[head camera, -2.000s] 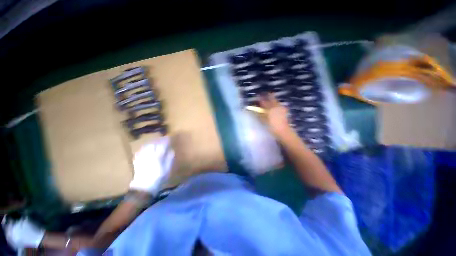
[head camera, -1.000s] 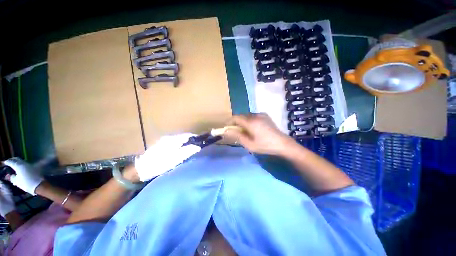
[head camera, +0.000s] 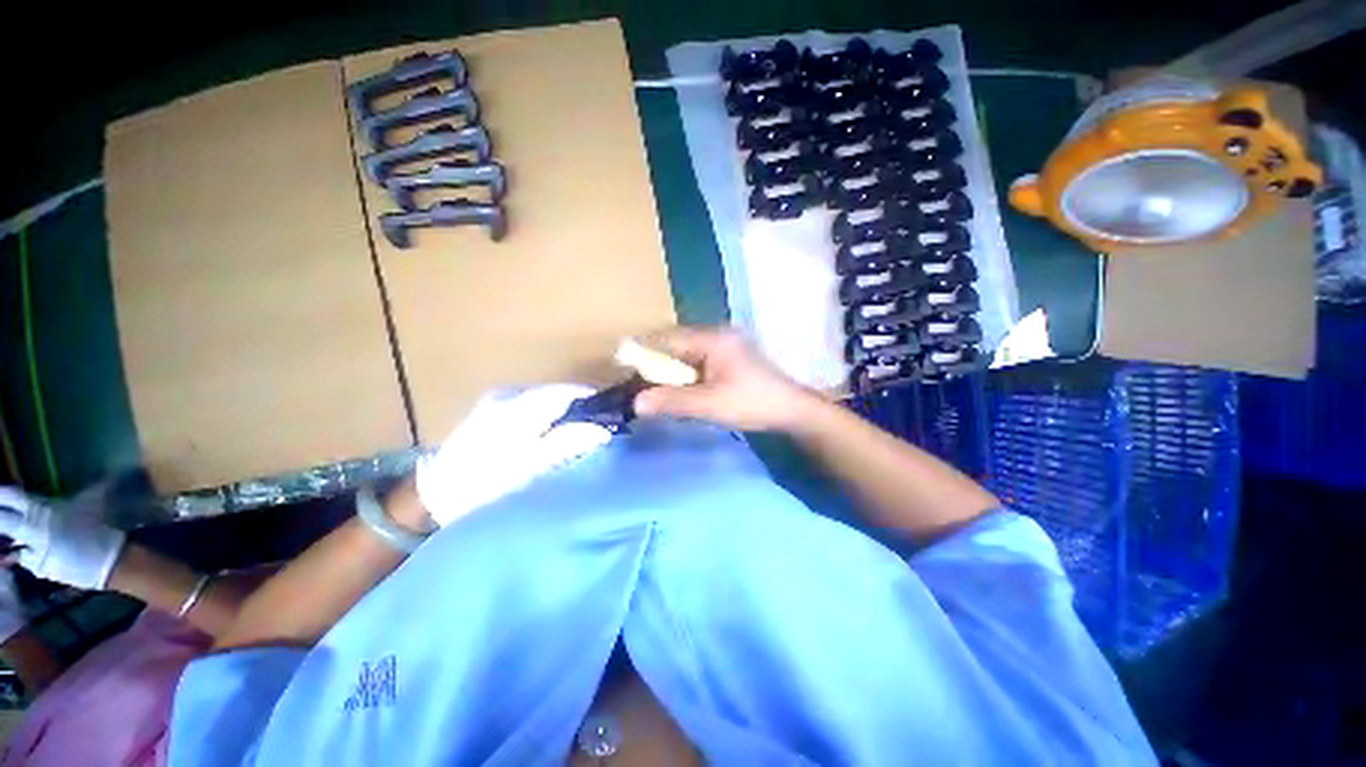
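Note:
My left hand (head camera: 510, 451), in a white glove, holds a black bracket-shaped part (head camera: 604, 406) close to my body, near the front edge of the cardboard. My bare right hand (head camera: 734, 382) holds a small tool with a pale yellow handle (head camera: 656, 361) against the right end of this part; the blade is hidden. A short row of grey brackets (head camera: 438, 156) lies on the cardboard sheet (head camera: 247, 285). Black brackets (head camera: 857, 140) lie in three columns on the white sheet (head camera: 790, 300); the left column is shorter.
An orange animal-face device (head camera: 1154, 183) stands at the right over a small cardboard piece (head camera: 1210, 307). A blue crate (head camera: 1169, 450) is below it. A white paper scrap (head camera: 1023, 342) lies at the white sheet's corner. Another person's gloved hand (head camera: 68, 540) is at the lower left.
My right hand has gone from the white sheet to the part in my left hand, which has left the grey row. Over the last second, the tool handle has tilted and the view has shifted slightly.

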